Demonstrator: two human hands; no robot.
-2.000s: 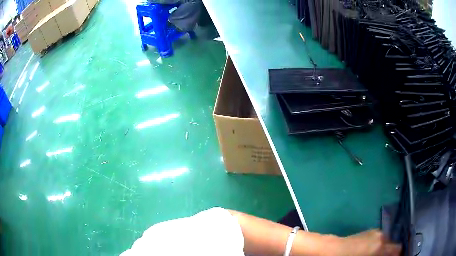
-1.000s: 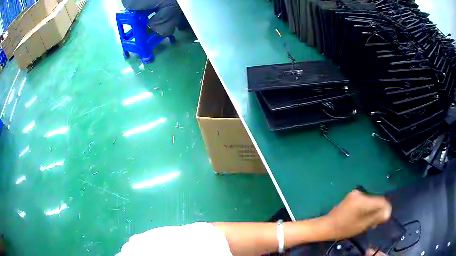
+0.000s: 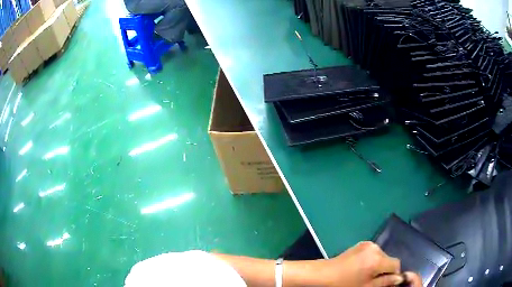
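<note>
A black housing panel (image 3: 412, 244) lies tilted at the lower right, its raised rim showing. My left hand (image 3: 368, 266) is over its near left part, fingers closed on a small dark piece that looks like the black cable (image 3: 402, 275). Fingertips of my right hand (image 3: 414, 279) touch there too; the rest of that hand is cut off by the bottom edge, so its hold cannot be told. Smooth grey-black covers (image 3: 488, 218) lie beside and under the panel at the right, one with a rounded outline and light holes.
Three panels with cords (image 3: 320, 84) lie overlapping on the green bench (image 3: 325, 196). A long fanned row of black panels (image 3: 426, 84) runs along the far side. An open carton (image 3: 247, 162) stands below the bench edge. A person's legs (image 3: 177, 22) are by a blue stool (image 3: 140, 42).
The panel, upright and blurred two seconds ago, is now laid down at the lower right. My left hand has moved down and left, and its fingertips now meet those of my right hand. The view has shifted.
</note>
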